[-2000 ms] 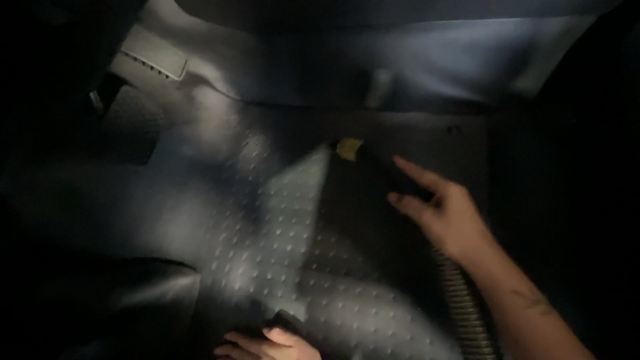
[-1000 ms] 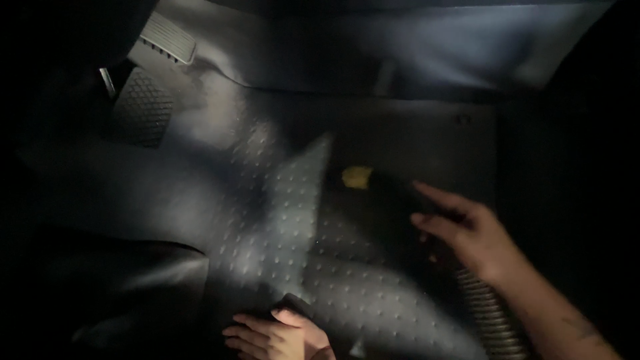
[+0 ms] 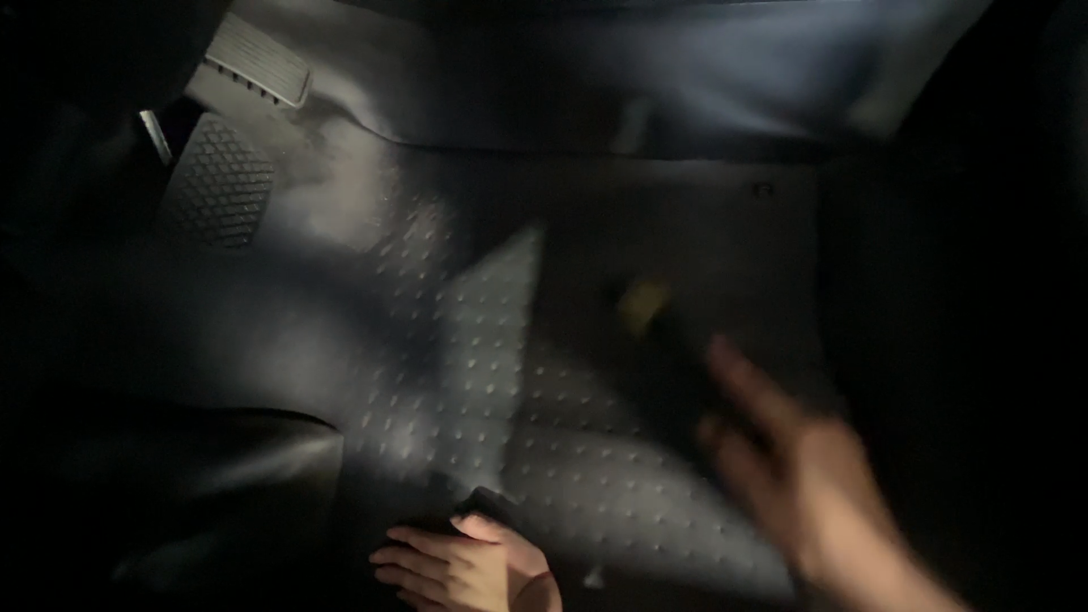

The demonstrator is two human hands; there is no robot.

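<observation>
My right hand [image 3: 799,467] grips a dark vacuum nozzle [image 3: 671,365] with a yellow part [image 3: 643,303] near its tip, over the studded car floor mat [image 3: 578,476]. Hand and nozzle are blurred by motion. The ribbed hose seen earlier is lost in the dark. At the bottom centre, my left hand [image 3: 463,565] lies with its fingers pointing left, beside a small dark object [image 3: 486,503] that I cannot identify. Whether it holds that object does not show.
A ribbed accelerator pedal [image 3: 259,64] and a crosshatched brake pedal [image 3: 223,183] are at the upper left. A dark seat edge [image 3: 255,459] fills the lower left. A dark panel [image 3: 680,76] rises behind the mat, and deep shadow covers the right side.
My right hand and the nozzle have moved right and toward the bottom of the view. My left hand shows more of its palm side or back and wrist than two seconds ago.
</observation>
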